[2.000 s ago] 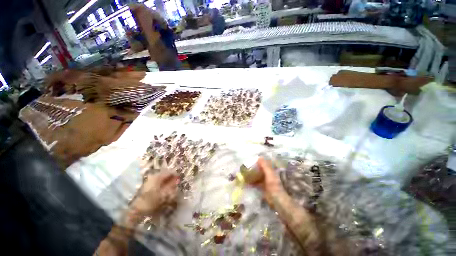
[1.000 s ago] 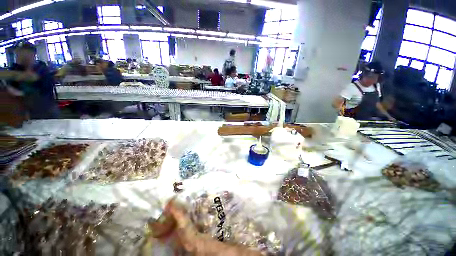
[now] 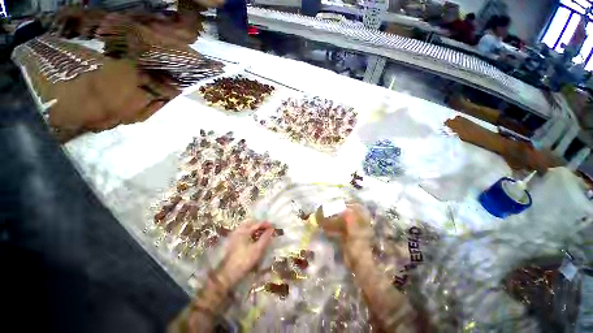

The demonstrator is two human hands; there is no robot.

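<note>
My left hand (image 3: 244,250) holds a tiny dark-brown leather tab (image 3: 277,232) at its fingertips, low in the middle. My right hand (image 3: 356,237) grips a tan-brown handheld piece (image 3: 331,222) with a white patch. The two hands are apart. Loose dark tabs (image 3: 278,288) lie on clear plastic between and below the hands. A broad patch of brown-and-shiny tabs (image 3: 221,182) spreads beyond and left of my left hand. A clear plastic bag with black letters (image 3: 413,250) lies right of my right hand.
Farther off lie a dark tab batch (image 3: 235,92), a paler batch (image 3: 315,122), a bag of silver-blue fittings (image 3: 382,158) and stray tabs (image 3: 356,180). A blue pot (image 3: 504,198) stands right. Brown leather panels (image 3: 97,104) lie far left, a brown strip bundle (image 3: 500,142) far right.
The view swung right and up, then back down to the work. My left hand is now in view again, with a tab at its fingertips. The right hand still holds the brown piece.
</note>
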